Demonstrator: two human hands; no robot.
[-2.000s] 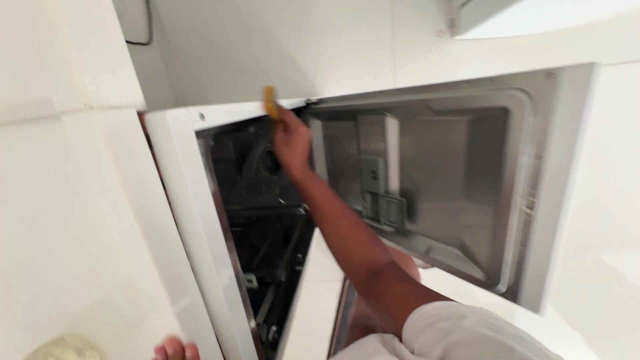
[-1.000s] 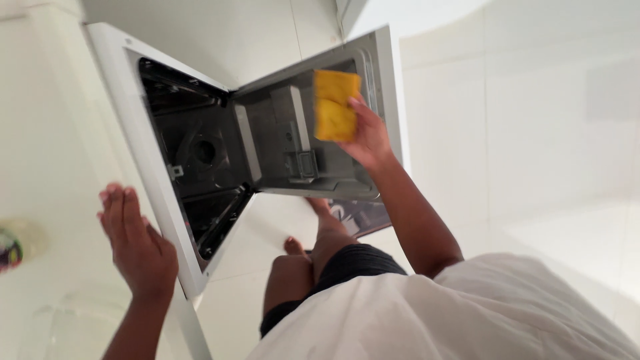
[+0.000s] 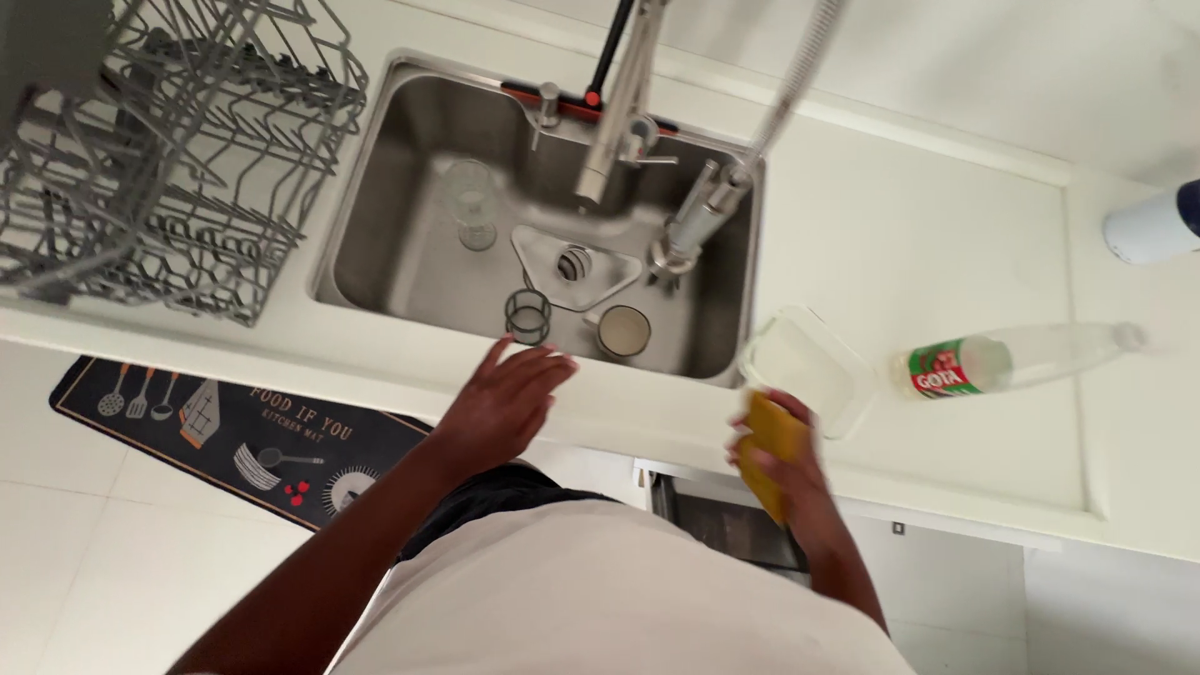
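A folded yellow cloth or sponge (image 3: 771, 450) is gripped in my right hand (image 3: 797, 469), above the counter's front edge beside a clear rectangular container (image 3: 811, 366). My left hand (image 3: 503, 403) is spread and empty at the front rim of the stainless steel sink (image 3: 422, 309). Just beyond its fingers a dark-ringed glass (image 3: 528, 316) stands in the basin, with a light mug (image 3: 622, 331) to its right. Farther back are a stemmed glass (image 3: 472, 202) and a pale triangular strainer tray (image 3: 600, 267) over the drain.
Grey wire dish racks (image 3: 187, 178) rest on the counter left of the sink. A faucet (image 3: 609, 141) and a spring-hose sprayer (image 3: 703, 216) reach over the basin. A clear plastic bottle (image 3: 1022, 361) is on the right. Below lie a dark kitchen mat (image 3: 253, 441) and part of the open appliance (image 3: 722, 525).
The view has swung from the open dishwasher to the sink. My right hand still holds the yellow cloth or sponge, which has moved from the dishwasher door to the counter edge.
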